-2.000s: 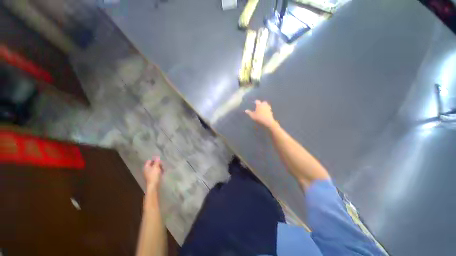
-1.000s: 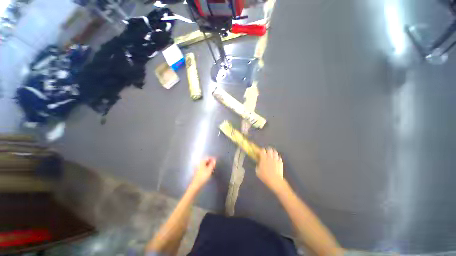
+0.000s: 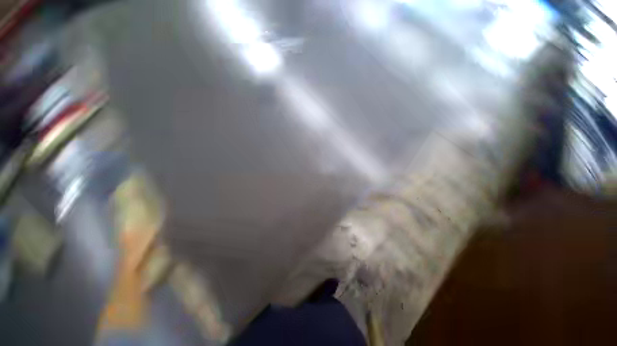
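The view is heavily blurred. My left hand [image 3: 136,244] is at the lower left, its forearm rising from the bottom edge. A yellowish cutting weight [image 3: 137,197] shows just beyond the fingers; the blur hides whether they are closed on it. Another long yellowish bar or strip [image 3: 196,294] lies below and right of the hand. The smooth grey cutting table [image 3: 237,142] spreads ahead. My right hand is not in view. A thin yellowish end [image 3: 374,330] shows at the bottom, right of my dark apron; what holds it cannot be told.
The table's edge runs diagonally from lower middle to upper right. Beyond it is the mottled aisle floor [image 3: 419,216]. A dark brown bench or box surface [image 3: 521,284] stands at lower right. A blurred red and silver machine-like object [image 3: 67,128] is at the left.
The view has swung right, with the table items now at the far left and the aisle at the right. My right hand, which was on a yellow weight, has left the picture.
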